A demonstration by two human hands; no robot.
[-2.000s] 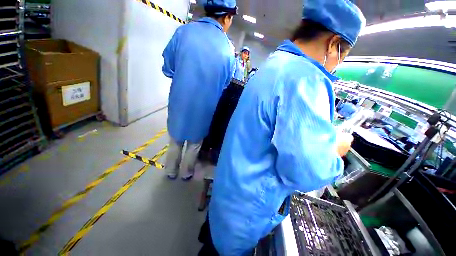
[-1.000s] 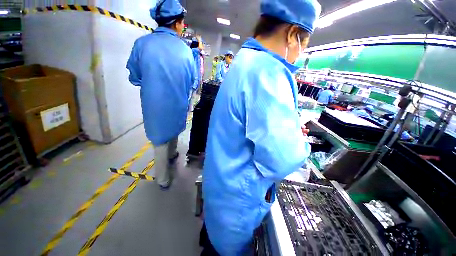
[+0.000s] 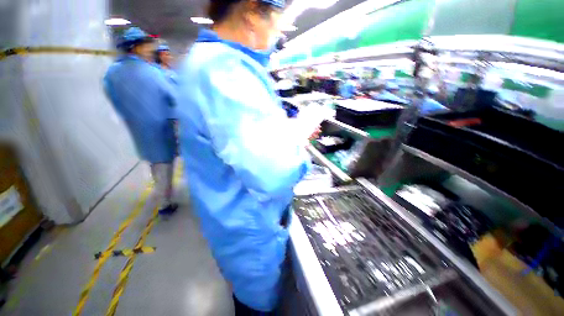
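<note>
Neither of my hands is in the picture. A large black part tray with cut-outs and pale pieces lies on the metal line nearest in front of me. A silvery bar runs across its near edge. The view is blurred, so the small pieces cannot be told apart.
A person in a blue smock stands close beside the line; another person stands farther left. Right of the tray are a shelf with pale parts, a brown carton and a large black tote. A brown box stands far left.
The view has swung right and down. The people and brown box have shifted left in the picture, and more of the tray, its near bar and a brown carton now show.
</note>
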